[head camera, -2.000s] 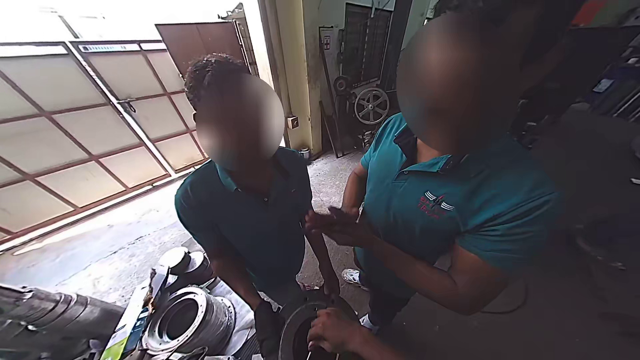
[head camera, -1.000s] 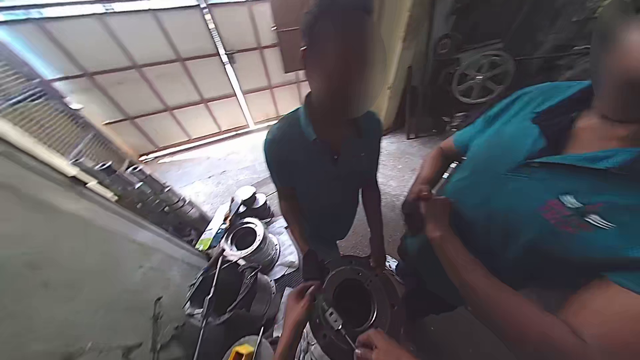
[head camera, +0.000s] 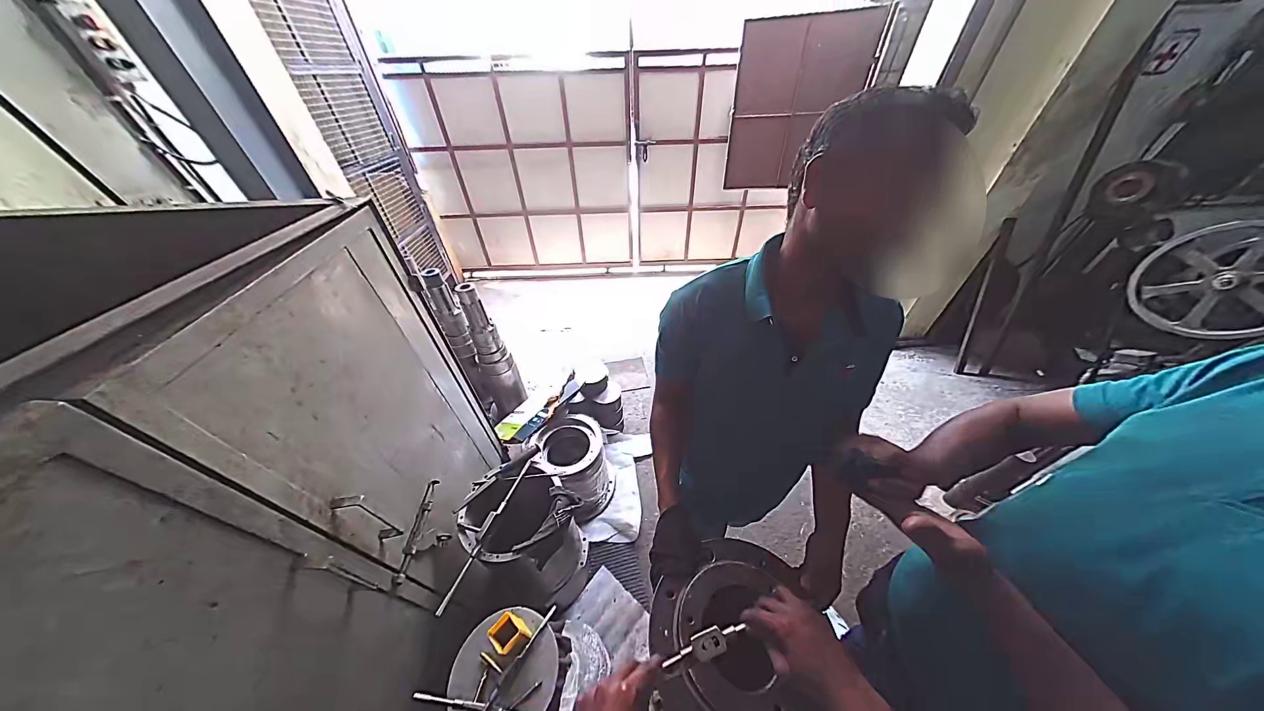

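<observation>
A metal tap wrench lies across the top of a round flanged metal housing with a wide central bore. My left hand is closed on its left handle at the bottom edge of the view. My right hand grips the right handle, over the bore. Whether a tap sits in the wrench is hidden. A person in a teal shirt stands across the housing, with a dark-gloved hand at its rim and the other hand near its far right side.
A second person in teal stands close on the right, hands together. To the left are a grey metal cabinet, a flanged drum with rods, a round plate holding a yellow square part and tools, and another flanged cylinder.
The view has swung left, bringing in the cabinet and plate. One second ago my right hand was nearer the housing's front edge; now it is over the bore.
</observation>
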